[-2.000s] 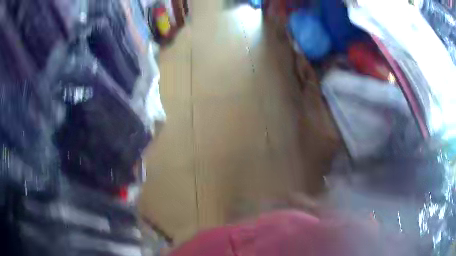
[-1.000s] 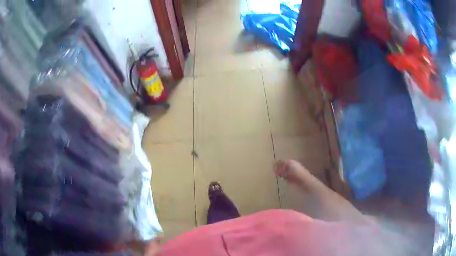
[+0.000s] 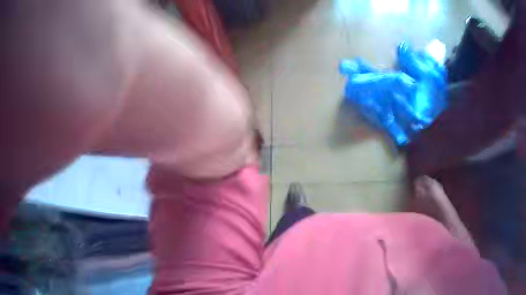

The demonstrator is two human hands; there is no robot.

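My left arm is raised close to the camera and fills the upper left. My left hand (image 3: 43,109) is at most a dark blurred mass at the left edge, too unclear to show its fingers or any hold. My right hand (image 3: 428,188) is small and blurred at the right, low beside my body, with nothing visible in it and its fingers loose. A shiny crumpled blue plastic sack (image 3: 398,95) lies on the floor ahead, beyond my right hand.
Tan tiled floor (image 3: 311,155) lies ahead, with my foot (image 3: 296,196) on it. A reddish-brown door frame (image 3: 210,29) stands at the upper left. A white surface (image 3: 98,187) and film-covered bundles (image 3: 109,253) are at the left. Dark blurred shapes line the right.
My left arm has come up across the view. The blue sack appears nearer and further right, and the fire extinguisher is out of sight. My right hand appears further right.
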